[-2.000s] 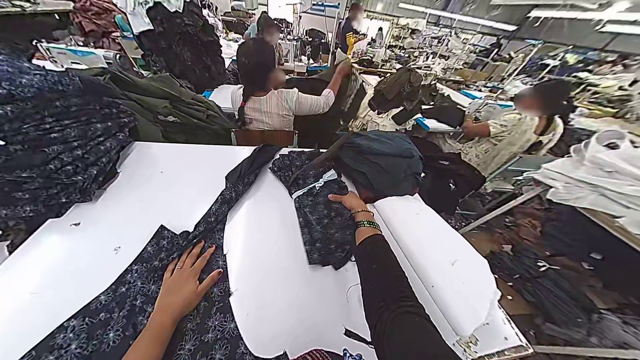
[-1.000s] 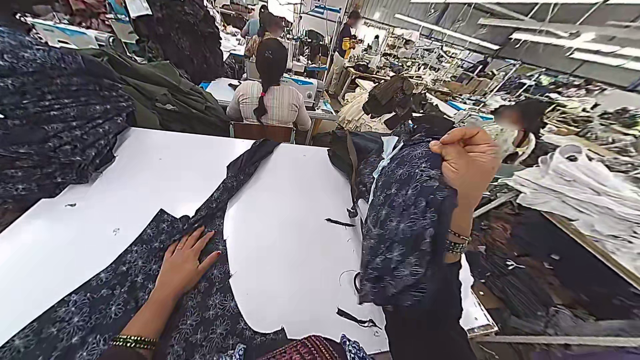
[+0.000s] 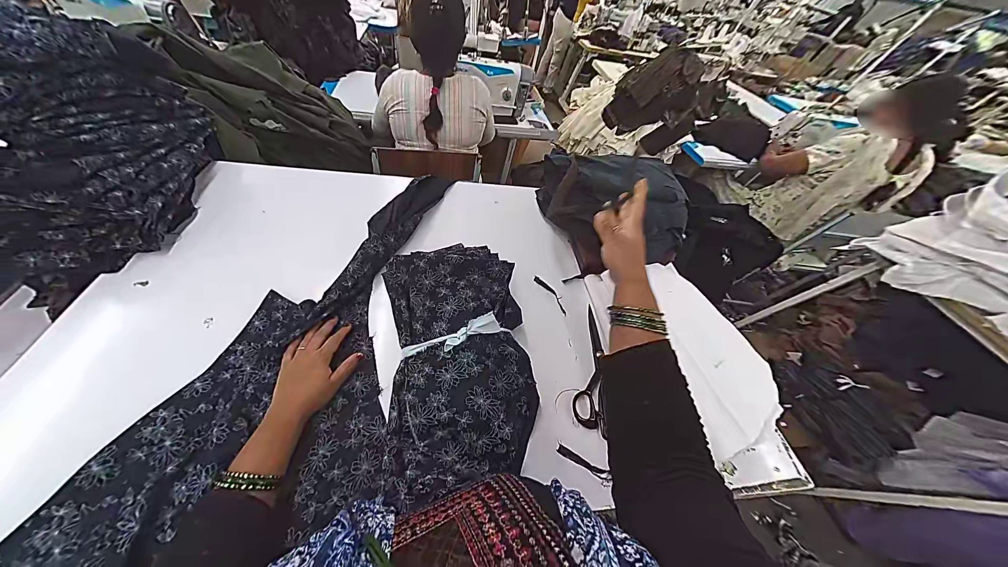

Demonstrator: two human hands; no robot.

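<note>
My left hand [image 3: 315, 368] lies flat, fingers spread, on dark navy floral fabric [image 3: 205, 425] spread along the white table [image 3: 276, 228]. Beside it, on the right, rests a bundle of cut navy floral fabric pieces [image 3: 465, 394], tied around with a pale blue strip [image 3: 453, 339]. My right hand [image 3: 622, 228] is raised near a dark grey cloth bundle [image 3: 657, 197] at the table's far edge, its fingers apart and holding nothing visible. Scissors with black handles [image 3: 587, 405] lie partly beneath my right forearm, near dark fabric scraps [image 3: 581, 458].
A folded white sheet [image 3: 701, 354] covers the table's right side. Piled navy floral fabric [image 3: 87, 150] and olive fabric [image 3: 252, 102] stand at the left. One person [image 3: 433, 102] sits just beyond the table, another [image 3: 835, 169] at the right. White cloth [image 3: 953, 244] is stacked far right.
The tied floral bundle, lifted in my right hand a second ago, now lies on the table beside my left hand. My right hand has let it go and moved toward the far edge.
</note>
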